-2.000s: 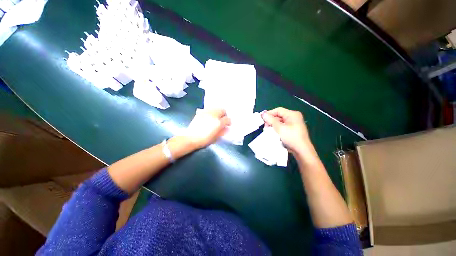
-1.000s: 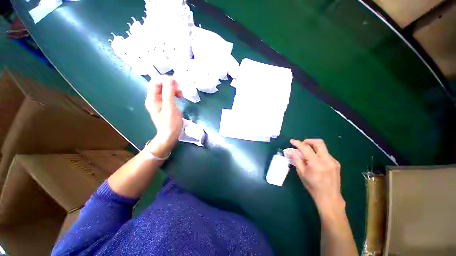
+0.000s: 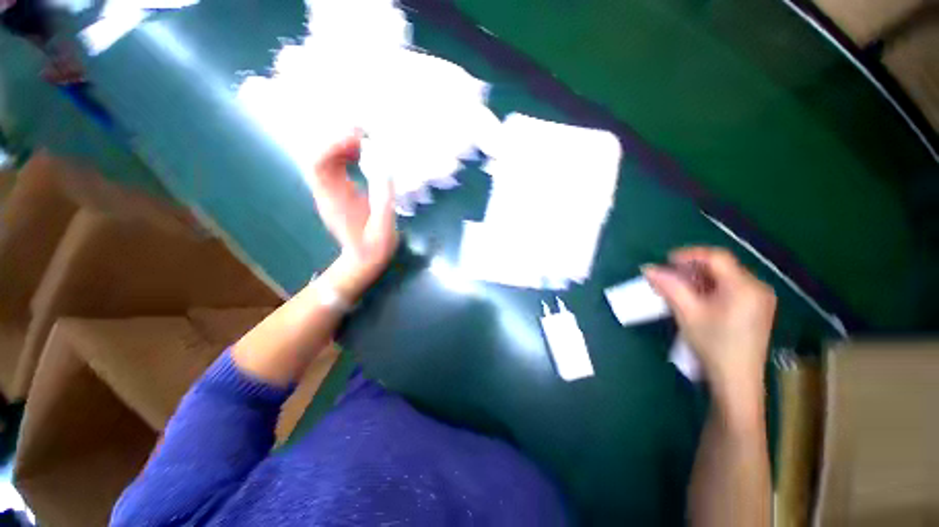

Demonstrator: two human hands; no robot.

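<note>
A white two-pin adapter [image 3: 567, 345] lies alone on the dark-green bench, prongs pointing away from me. My right hand [image 3: 718, 309] pinches a small white block at its fingertips; another white piece shows under the palm. My left hand [image 3: 355, 206] is at the near edge of the white adapter heap [image 3: 360, 88], thumb and fingers apart; glare and blur hide whether it touches a piece. A stack of white sheets [image 3: 551, 201] lies between the heap and my right hand.
The open carton [image 3: 885, 432] stands at the right, with a tan bundle [image 3: 799, 443] beside it. Open brown cartons [image 3: 113, 381] stand at the lower left. A dark strip [image 3: 659, 170] divides the bench from the green surface beyond. White pieces [image 3: 113, 26] lie at the far left.
The adapter by my right hand now lies free on the bench. My right hand has moved right and up with a white block. The white piece beside my left wrist no longer shows.
</note>
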